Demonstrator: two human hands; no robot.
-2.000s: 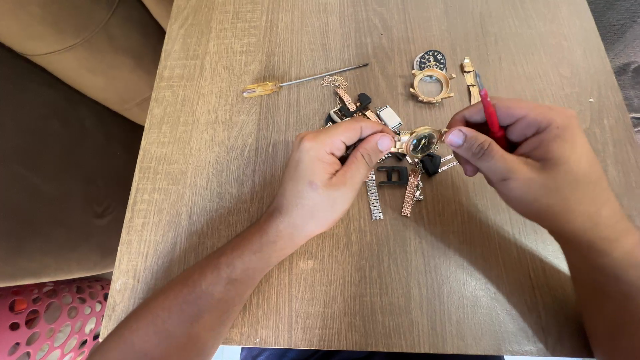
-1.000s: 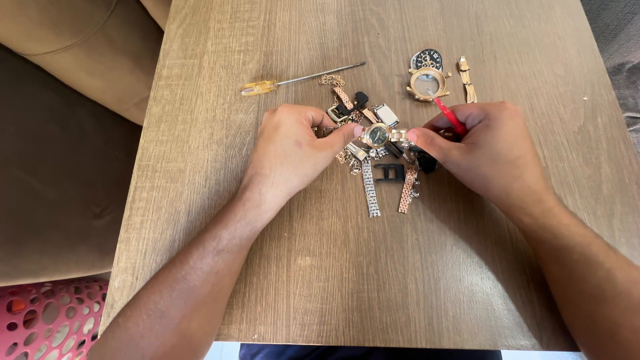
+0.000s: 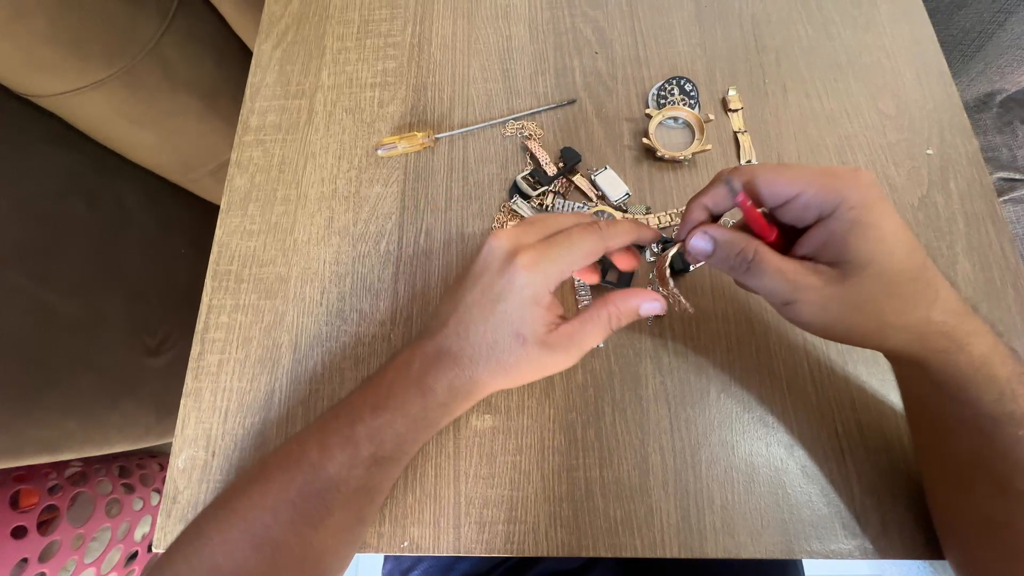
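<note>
My right hand [image 3: 800, 256] pinches a rose-gold bracelet piece [image 3: 669, 270] between thumb and forefinger, and a red-handled tool [image 3: 758, 218] with a metal tip is tucked in the same hand. Just left of it, my left hand [image 3: 552, 296] has its thumb and fingers apart, over the pile of watch parts. A gold watch [image 3: 606, 214] with a gold link band lies in that pile, partly behind my left fingers. Beside it are a silver rectangular watch case [image 3: 611, 185], a buckle [image 3: 530, 182] and fine chains [image 3: 522, 129].
A screwdriver [image 3: 406, 143] with a clear yellow handle lies behind the pile. Toward the back right are a gold watch case ring [image 3: 674, 134], a black watch dial [image 3: 677, 94] and a gold band section [image 3: 740, 126]. A pink perforated basket [image 3: 80, 512] stands beside the wooden table.
The gold watch that both hands held is now down in the pile, let go. My right hand has taken hold of the rose-gold bracelet piece, and my left hand has opened.
</note>
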